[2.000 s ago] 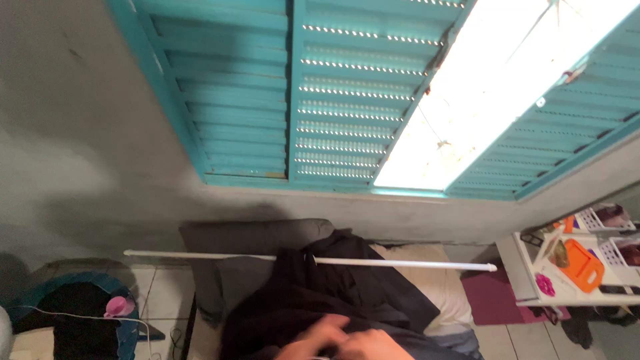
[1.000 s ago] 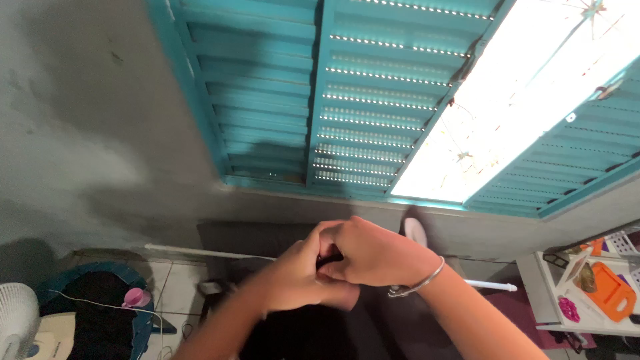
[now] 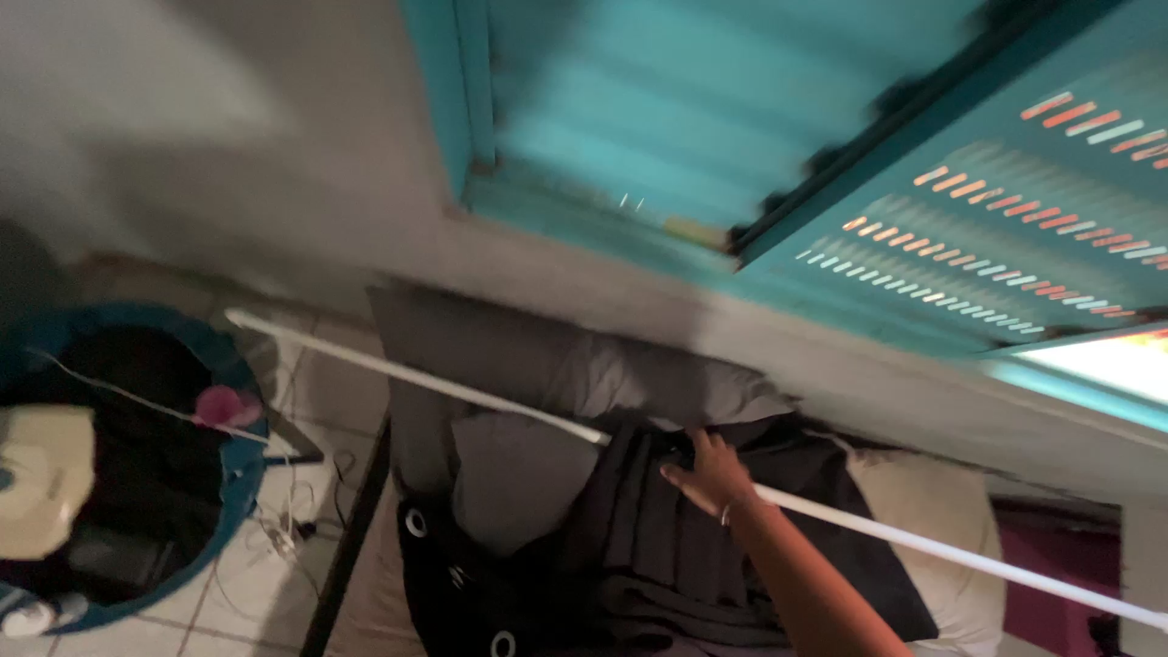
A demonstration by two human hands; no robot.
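A long white rod (image 3: 420, 378) lies slantwise over the bed, its middle hidden by black cloth. My right hand (image 3: 714, 474), with a bracelet at the wrist, reaches down to the dark fabric at the rod's middle; whether its fingers grip anything is unclear. Black cloth with metal grommets (image 3: 511, 566) spreads in folds below and left of the hand. Grey pillows (image 3: 630, 374) lie behind it against the wall. A beige pillow (image 3: 949, 511) is partly under the cloth at the right. My left hand is outside the picture.
A teal louvred shutter window (image 3: 712, 119) fills the wall above the bed. At the left a blue tub (image 3: 242, 365) holds dark cloth, with a pink item (image 3: 222, 407) and part of a pale fan (image 3: 46, 474) beside or over it. Cables (image 3: 287, 525) lie on the tiled floor.
My hands were together in front of me one second ago; now the right reaches to the cloth at the rod and the left is out of view. The view has swung left and closer.
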